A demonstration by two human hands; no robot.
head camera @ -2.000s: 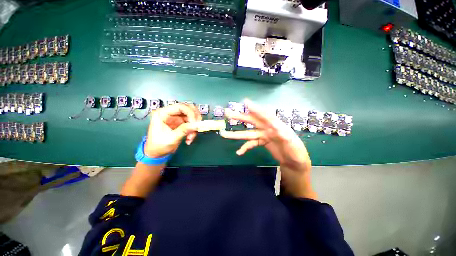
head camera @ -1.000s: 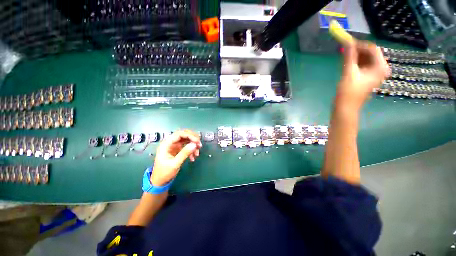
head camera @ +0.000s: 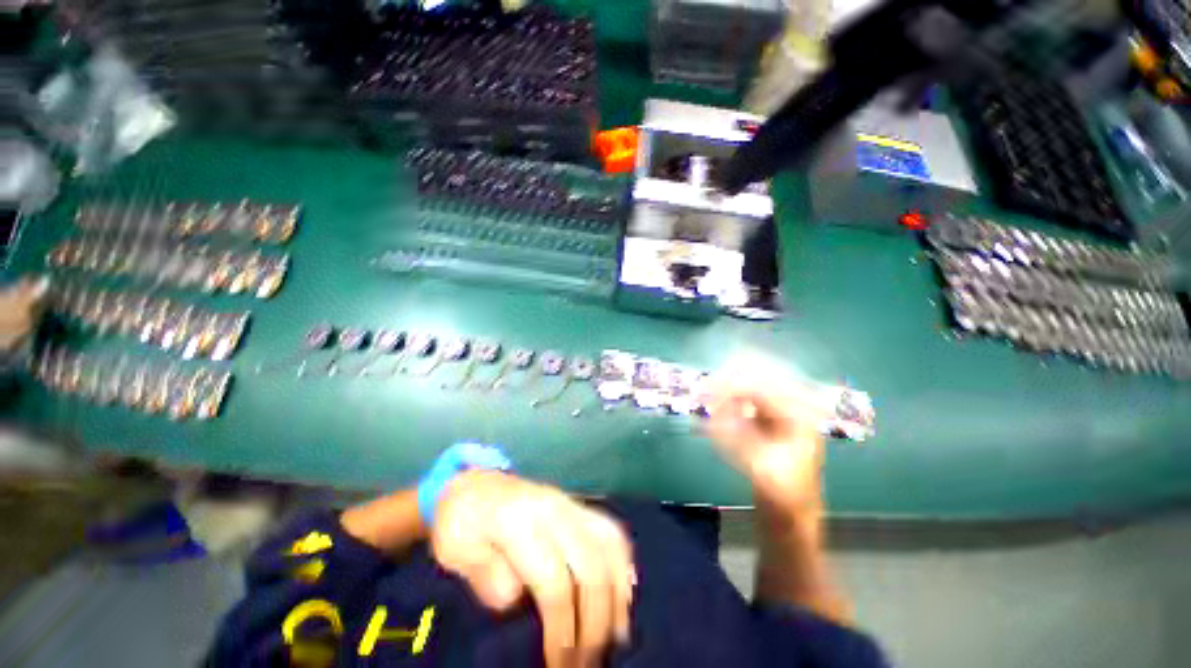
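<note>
My left hand [head camera: 536, 555] is in front of my torso below the bench edge, back up, fingers loosely extended, with nothing seen in it. My right hand [head camera: 764, 431] is blurred over the right part of the centre row; whether it holds anything cannot be told. Joined assemblies [head camera: 636, 379] lie close together in the centre row, partly hidden by my right hand. Wired modules [head camera: 422, 346] lie spaced apart to their left, with thin wires trailing towards me.
Rows of circuit boards [head camera: 196, 326] lie at left and more rows [head camera: 1058, 300] at right. Behind the centre stand the screw feeder [head camera: 682, 272], orange block [head camera: 617, 149], blister tray [head camera: 509, 235], filled trays [head camera: 477, 78] and grey box [head camera: 895, 170]. A dark arm-like shape [head camera: 849, 98] reaches over the feeder. Another person's hand [head camera: 18, 313] is at the left edge.
My left hand has moved from the centre row down to my torso. My right hand has come down from near the grey box to the centre row. The yellow item is no longer seen in it.
</note>
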